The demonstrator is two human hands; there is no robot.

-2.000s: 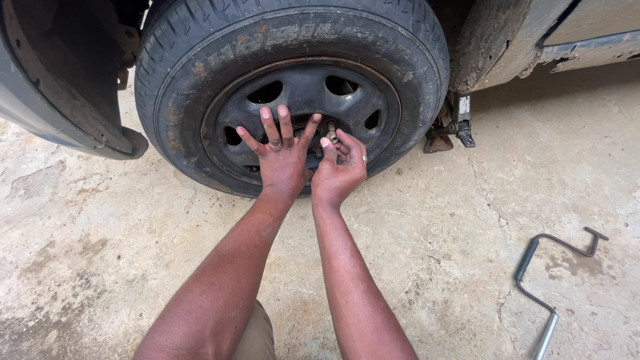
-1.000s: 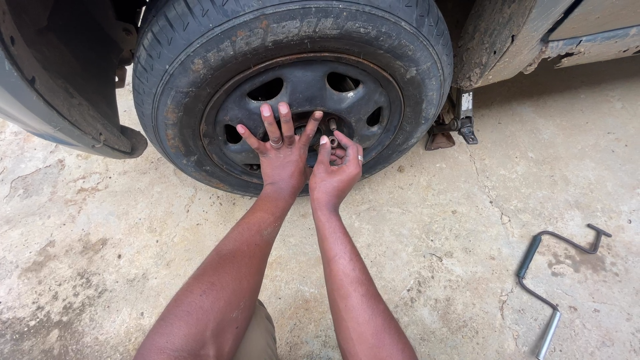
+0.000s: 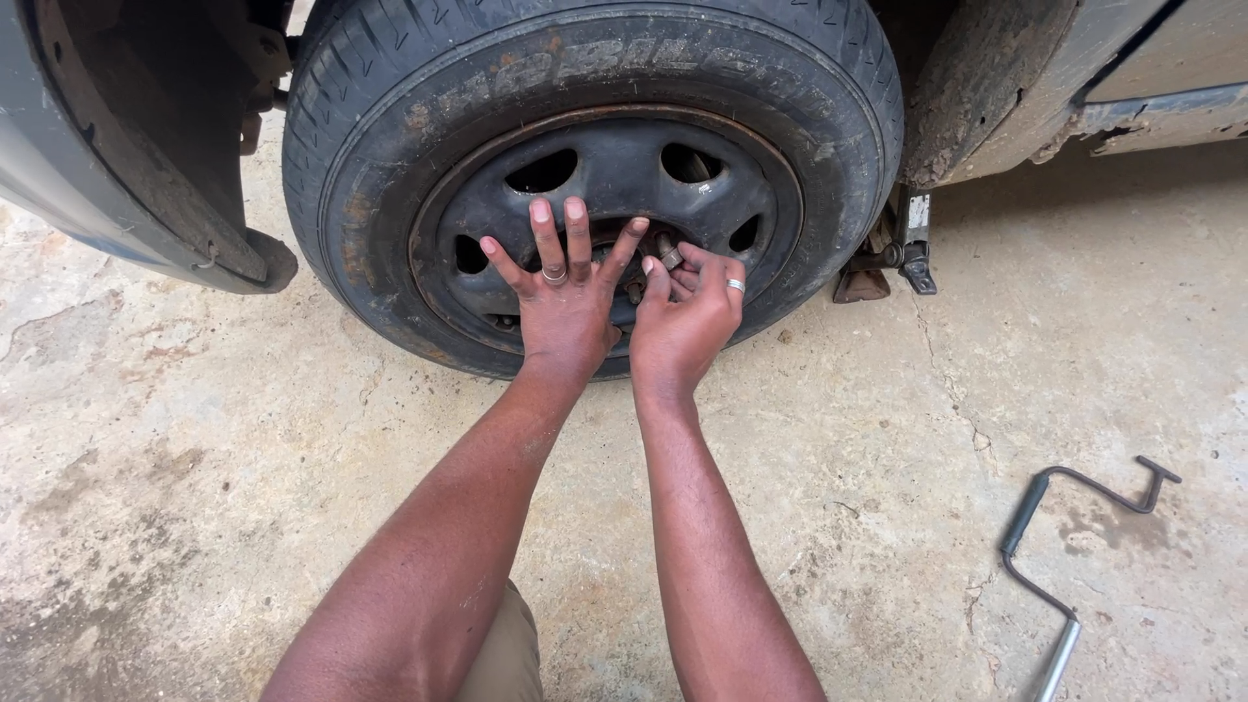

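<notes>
A black steel wheel rim (image 3: 624, 175) with a rusty edge sits inside a worn rubber tyre (image 3: 380, 205) on the car. My left hand (image 3: 567, 302) lies spread against the middle of the rim, fingers apart, holding nothing. Just right of it, my right hand (image 3: 687, 307) pinches a lug nut (image 3: 671, 257) between thumb and fingers, beside a wheel stud (image 3: 664, 240). Another stud or nut (image 3: 635, 292) shows between the hands; my hands hide part of the hub.
A car jack (image 3: 915, 239) stands under the sill behind the wheel. On the concrete floor (image 3: 877, 468) at the right lies a crank-shaped wheel brace (image 3: 1026, 512). The fender edge (image 3: 127, 234) hangs at the left, and a rusty body panel (image 3: 994, 88) is at the upper right.
My right fingers have shifted slightly around the lug nut, which shows at a different angle. My left hand has stayed spread on the rim.
</notes>
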